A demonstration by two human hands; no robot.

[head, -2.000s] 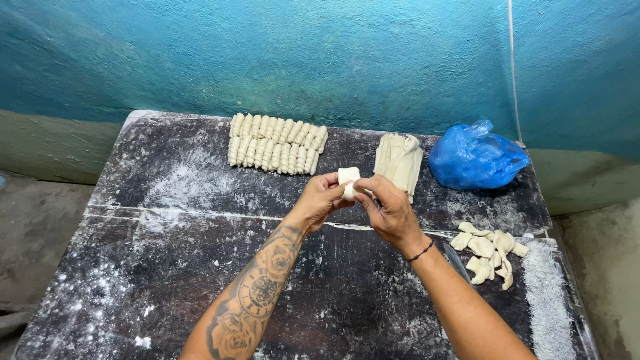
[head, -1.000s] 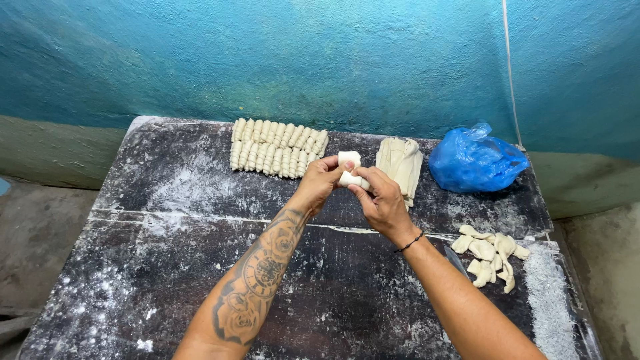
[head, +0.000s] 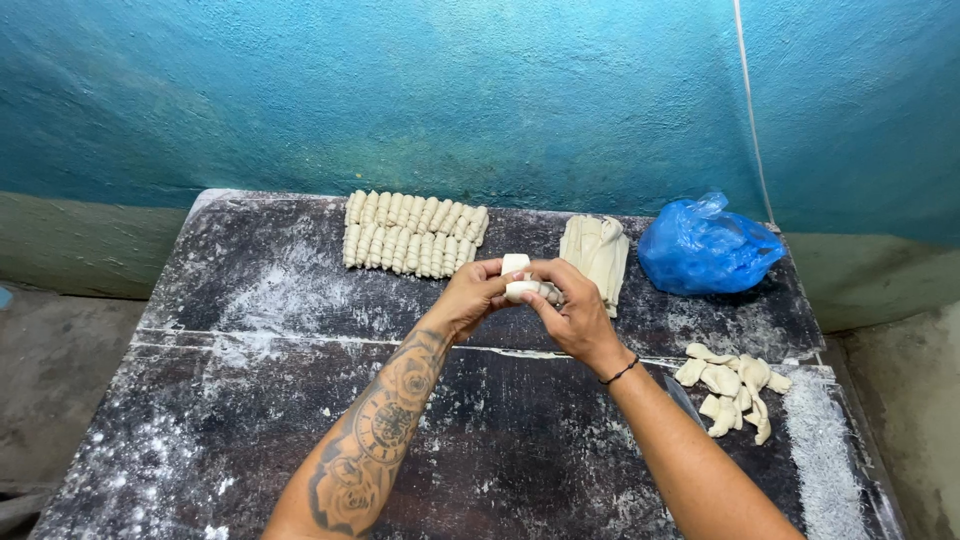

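Observation:
Above the middle of the table, my left hand point(head: 476, 295) and my right hand point(head: 574, 307) both grip a pale dough strip point(head: 516, 264), which is partly wound into a coil between my fingers. Its far end stands up flat beyond my fingertips. Behind my left hand, rolled dough pieces point(head: 412, 234) lie side by side in two rows. A stack of flat dough strips point(head: 596, 251) lies just beyond my right hand, its near part close to my fingers.
A blue plastic bag point(head: 705, 246) sits at the back right of the floured dark table point(head: 247, 405). Irregular dough scraps point(head: 724, 381) lie at the right, beside a blade point(head: 684, 403) partly hidden by my right forearm. A blue wall point(head: 450, 97) rises behind.
Both hands stay around the same dough strip while the fingers shift along it. More of a coiled roll now shows at my right fingers.

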